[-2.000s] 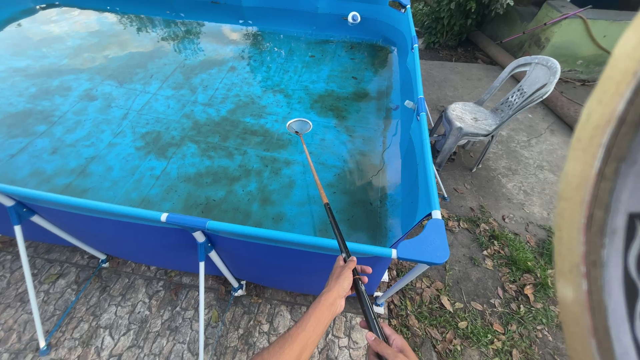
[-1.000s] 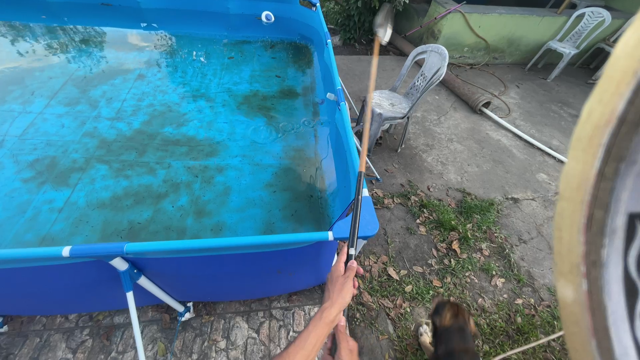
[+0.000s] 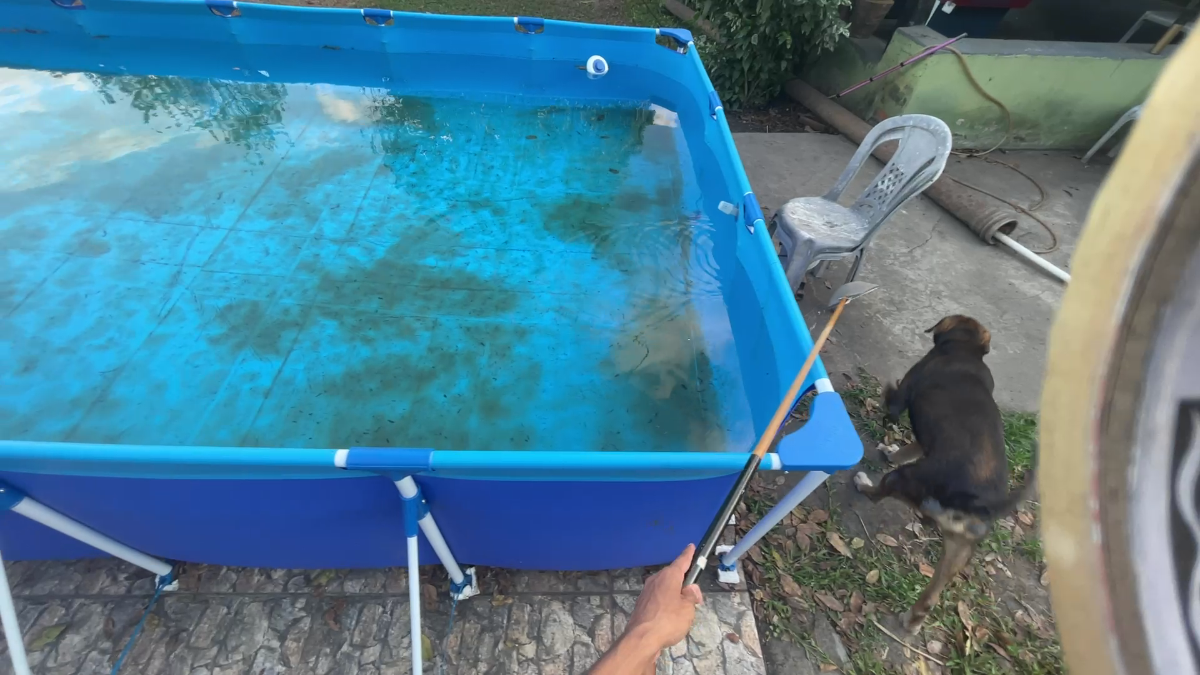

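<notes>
My left hand (image 3: 664, 600) is closed around the black grip of a long pole (image 3: 783, 417) with a wooden upper part. A small round strainer or skimmer head (image 3: 851, 292) is at its far end, outside the pool beside the grey chair. The pole crosses the near right corner of a blue frame pool (image 3: 581, 462). The pool's water (image 3: 422, 281) has dark patches on the floor beneath it and ripples near the right wall. My right hand is out of view.
A brown dog (image 3: 956, 422) stands right of the pool corner. Behind are a grey plastic chair (image 3: 825, 225), a large pipe (image 3: 966, 206) and a low green wall (image 3: 1041, 94). A blurred round object (image 3: 1087, 375) fills the right edge. White pool legs (image 3: 783, 516) slant down to the paving.
The strainer head was over the water, then raised outside the pool; it is now lower, near the chair. The dog has moved up from the bottom edge. My right hand has left the view.
</notes>
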